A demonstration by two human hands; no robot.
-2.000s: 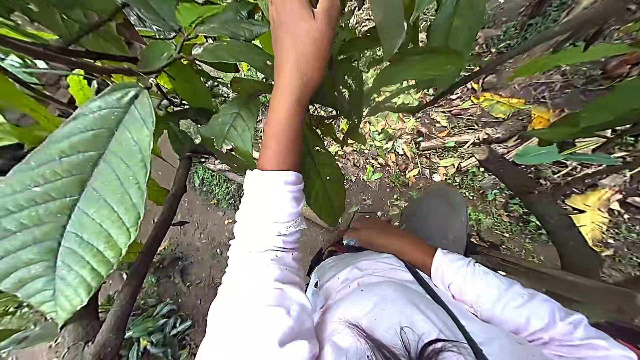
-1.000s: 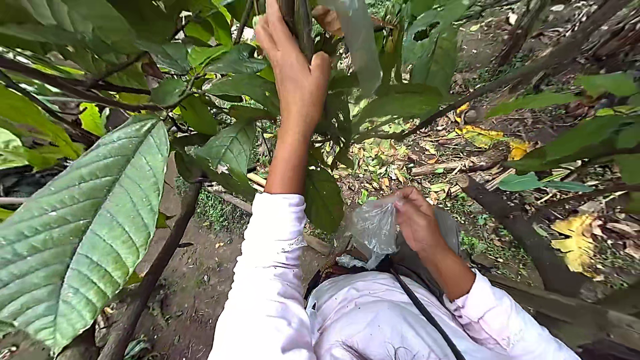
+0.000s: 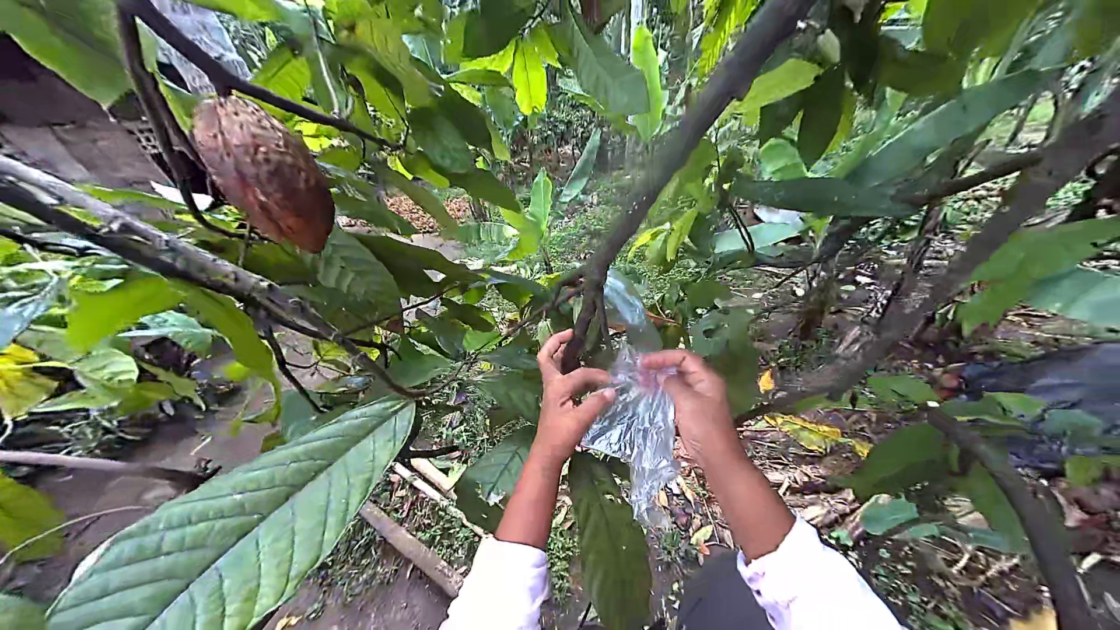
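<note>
My right hand [image 3: 691,394] pinches the top of a crumpled clear plastic bag [image 3: 643,433], which hangs down between my two hands. Against the lower end of a dark tree branch [image 3: 604,271] is my left hand [image 3: 564,398], its fingers curled around the stem and its thumb near the bag's edge; whether the thumb touches the plastic is unclear. Just above the hands, a strip of clear plastic [image 3: 626,302] hangs by the branch. A reddish-brown cacao pod [image 3: 264,173] hangs from a branch at the upper left.
A grey branch [image 3: 175,254] crosses the left side, and another thick branch [image 3: 927,306] slants across the right. A large green leaf [image 3: 254,525] fills the lower left. A cut stub [image 3: 1006,472] rises at the lower right. Leaf litter covers the ground, and a block wall [image 3: 79,153] stands upper left.
My right hand has come up from near my body, bringing the plastic bag beside my left hand at the branch. The view has tilted up, and the cacao pod now shows.
</note>
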